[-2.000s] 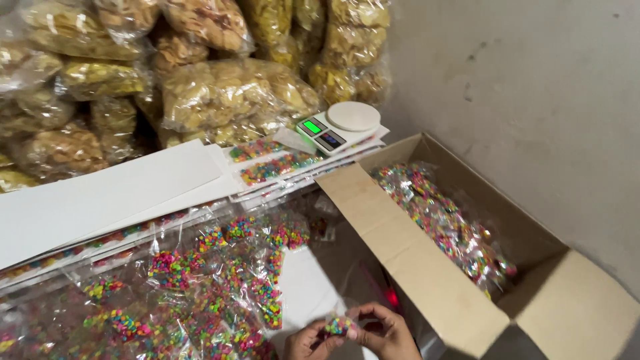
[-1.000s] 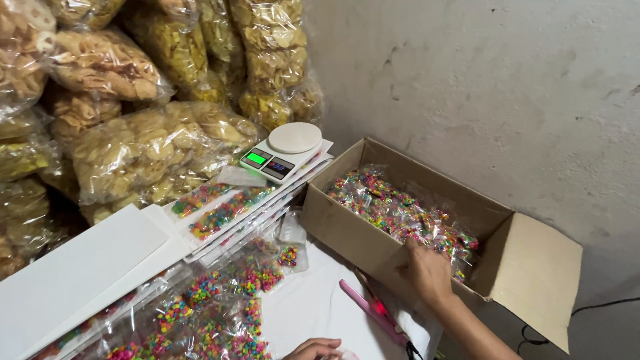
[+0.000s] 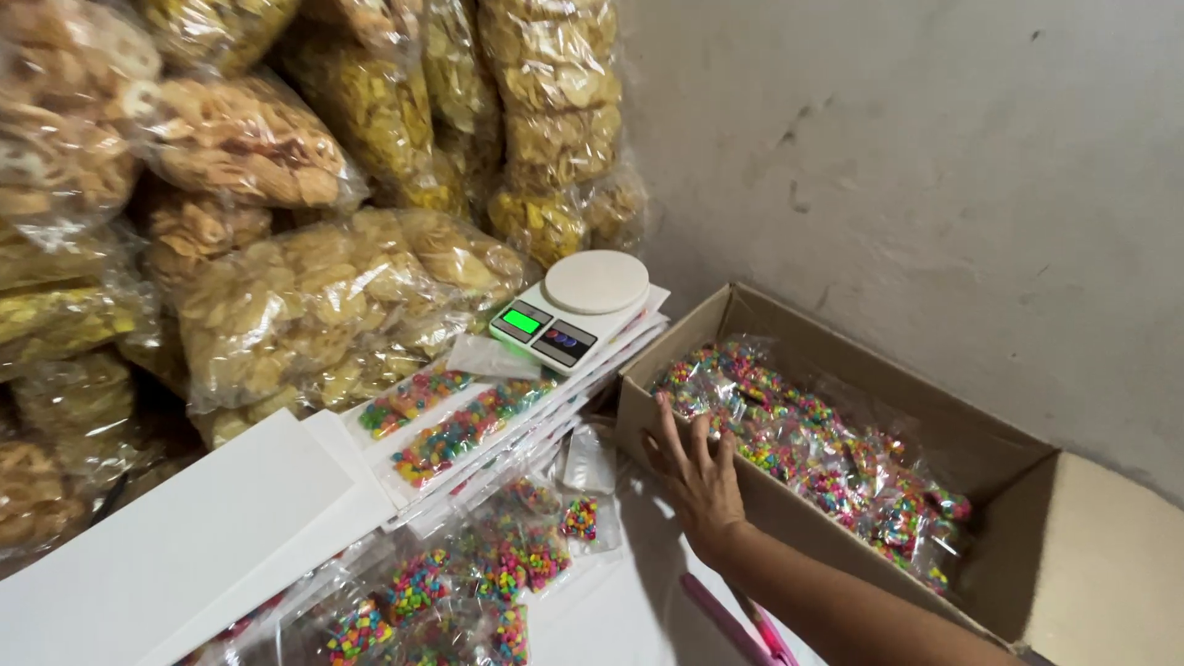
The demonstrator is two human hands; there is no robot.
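My right hand (image 3: 698, 476) rests at the near wall of an open cardboard box (image 3: 832, 536), fingers spread and fingertips at its upper edge; nothing shows in its grasp. Small clear plastic bags of colourful candy pieces (image 3: 814, 444) fill much of the box. More such bags (image 3: 444, 592) lie in a heap on the white surface at lower left, and one small bag (image 3: 580, 518) lies at the heap's right edge. Below my right forearm is a pink hand-held tool (image 3: 726, 620) with a glowing red light. My left hand is out of view.
A white digital kitchen scale (image 3: 578, 310) with a lit green display stands on stacked white sheets with candy strips (image 3: 472, 425). Blank white boards (image 3: 213, 527) lie at left. Large clear bags of dry snacks (image 3: 342, 296) are piled behind. A bare wall (image 3: 906, 185) rises behind the box.
Two seconds ago both hands held a small candy bag over the white surface. My right hand then moved to the box; it is now farther left along its near wall. My left hand has left the view.
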